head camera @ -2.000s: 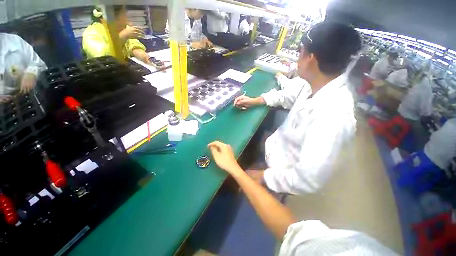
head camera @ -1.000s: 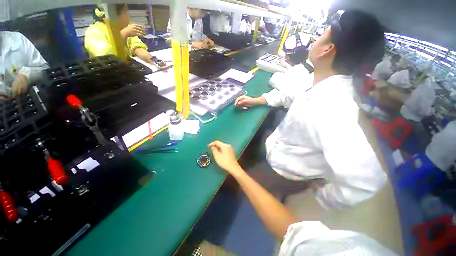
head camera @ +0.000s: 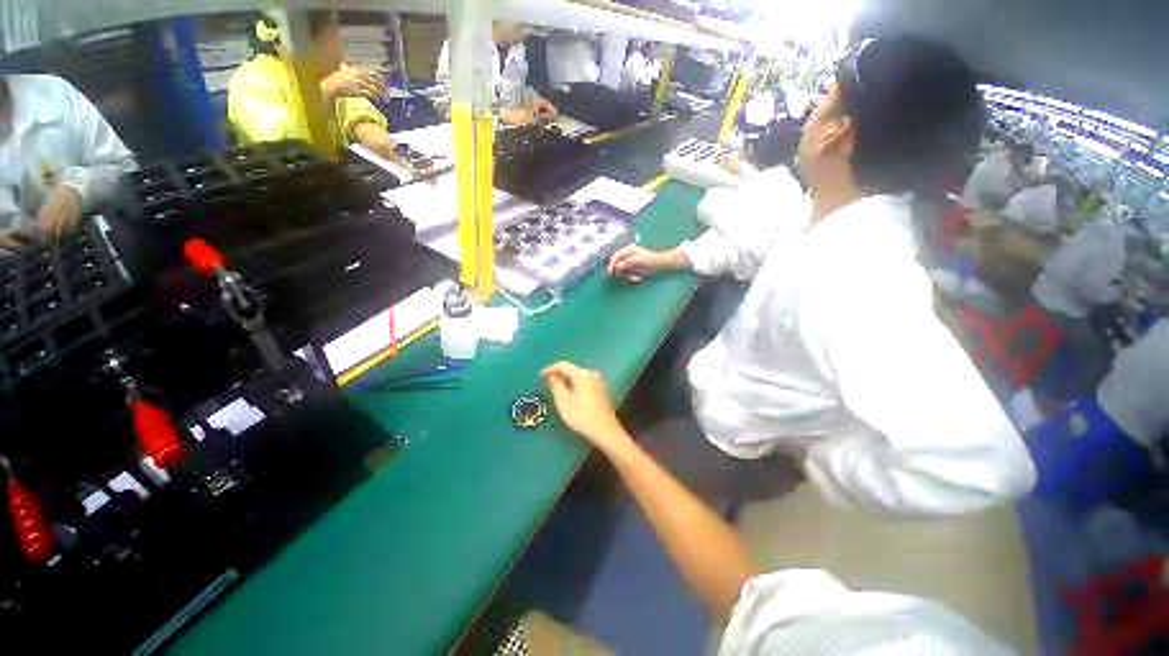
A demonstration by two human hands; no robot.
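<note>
A small round dark watch case (head camera: pixel 528 410) with a lighter ring lies on the green mat (head camera: pixel 385 538). My right hand (head camera: pixel 581 395) rests bare at the mat's right side, just right of the case. Its fingers are curled and bent down. A small gap shows between them and the case, and I see nothing held in them. My left hand is not in the picture.
Toggle clamps with red grips (head camera: pixel 157 433) stand on the black fixture at left. Tweezers (head camera: pixel 417 381), a whitish bottle (head camera: pixel 458 327) and wipes (head camera: pixel 500 323) lie beyond the case. A yellow post (head camera: pixel 476 212) stands before a component tray (head camera: pixel 560 244). A person (head camera: pixel 853 346) in white sits ahead right.
The view has shifted slightly. The neighbouring person has leaned back and turned, with the elbow now out to the right. My right hand and the case keep about the same positions.
</note>
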